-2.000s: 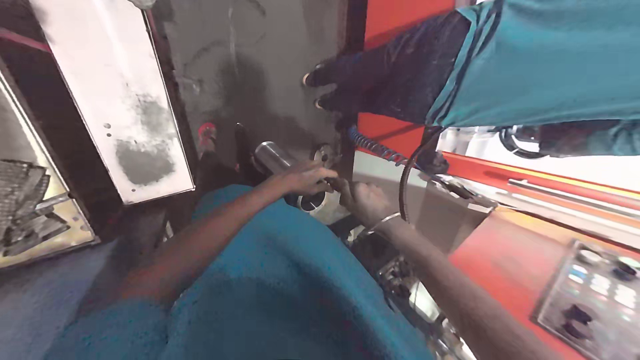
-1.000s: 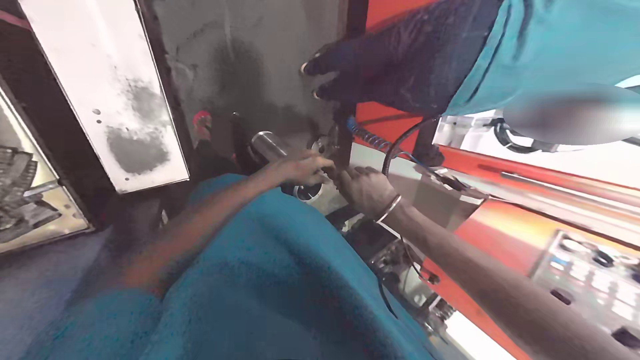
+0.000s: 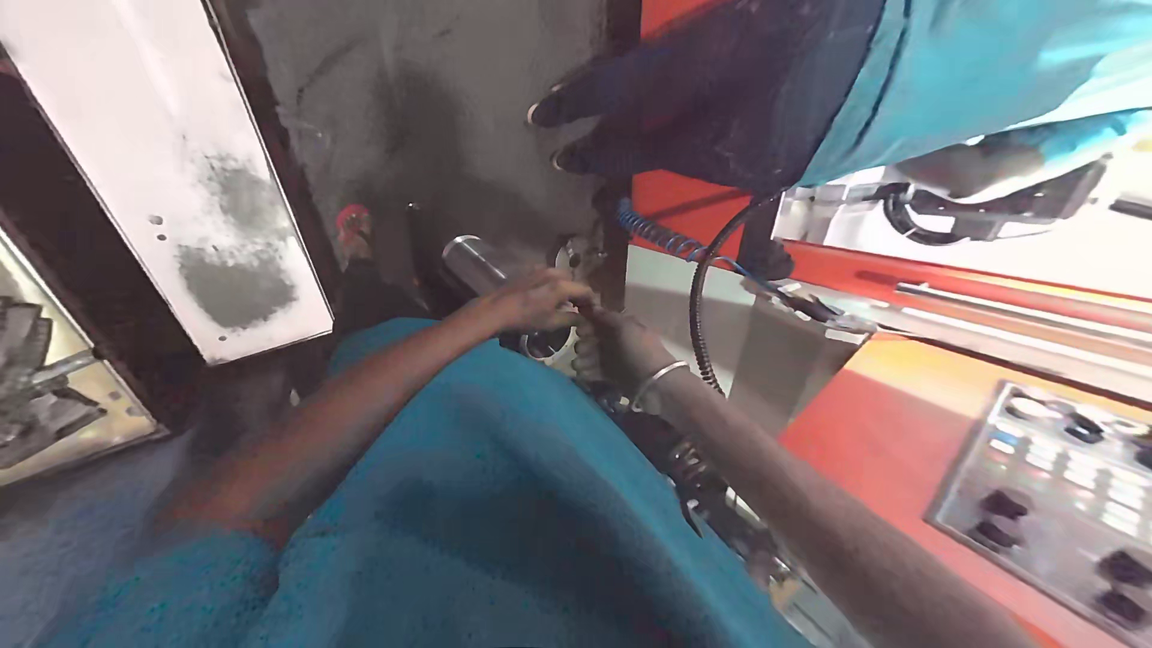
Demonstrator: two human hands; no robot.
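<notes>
My left hand (image 3: 540, 301) and my right hand (image 3: 625, 346) meet at the fingertips in the middle of the view, with fingers curled around something small and dark that I cannot make out. A metal bangle sits on my right wrist. Just beyond my left hand a shiny metal cylinder (image 3: 477, 263) slants down under it. Below the hands shows a round dark-rimmed part (image 3: 547, 344), partly covered by my left hand. A round metal flange-like part (image 3: 576, 256) lies just past my fingers.
Another person in a teal top and dark trousers (image 3: 702, 90) stands at upper right beside a red machine. A black corrugated hose (image 3: 697, 315) and blue coiled air hose (image 3: 657, 236) hang near my right hand. A control panel (image 3: 1062, 504) is at right, a white stained panel (image 3: 243, 207) at left.
My hands stay together at nearly the same place, their fingers shifting slightly. The other person's arm at the right has moved.
</notes>
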